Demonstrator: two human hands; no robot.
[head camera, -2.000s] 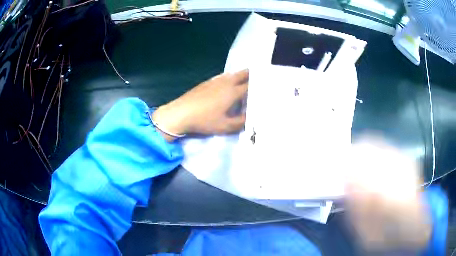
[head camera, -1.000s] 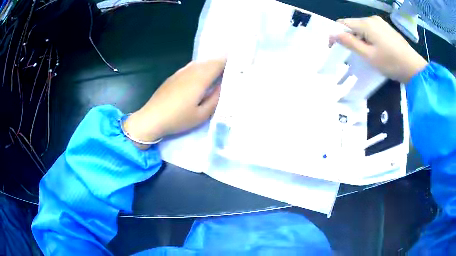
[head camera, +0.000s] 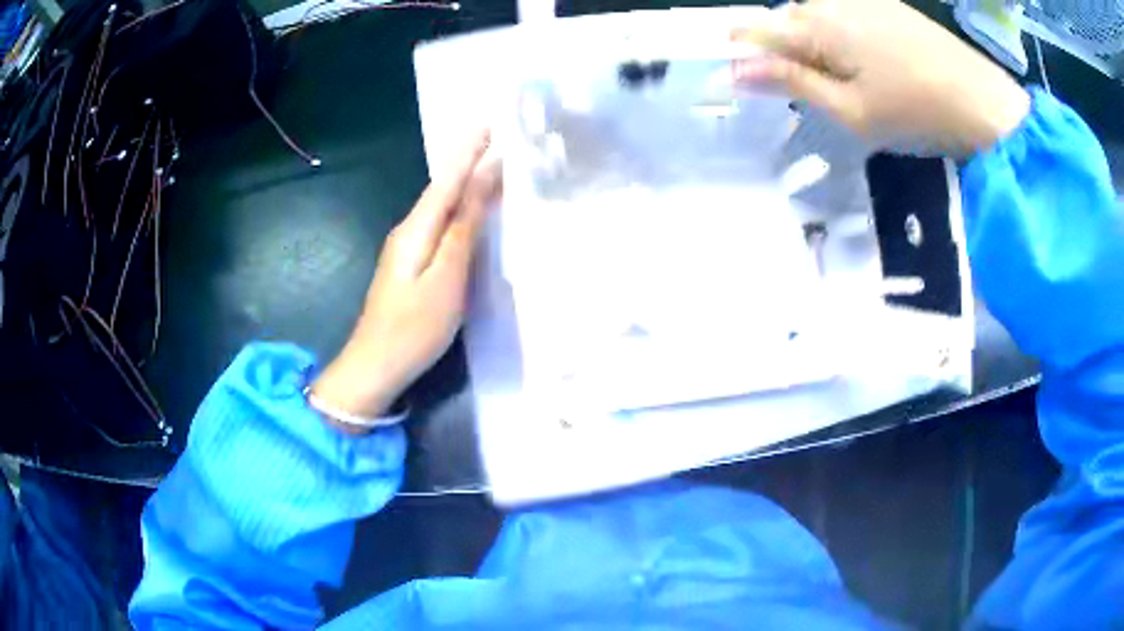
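Observation:
The white housing shell (head camera: 690, 247) lies open side up on the bench in front of me, overexposed and slightly blurred. A black foam pad (head camera: 915, 228) shows on its right inner side. A white sheet (head camera: 493, 419) lies under the housing and sticks out at the left. My left hand (head camera: 425, 277) is at the housing's left side, fingers pointing away, over the sheet's edge; its fingertips reach the white edge. My right hand (head camera: 863, 74) holds the housing's far right edge, its fingertips partly over the rim.
Black blower fans (head camera: 185, 74) are piled at the left, with thin red and brown lead wires (head camera: 117, 247) hanging from them. A desk fan (head camera: 1085, 27) stands at the far right corner. The dark bench top (head camera: 290, 259) ends in a curved front edge near my smock.
The housing has turned, bringing the black pad from the far side to the right. The sheet's left side now stands straighter. My right hand has moved from near right to the far edge.

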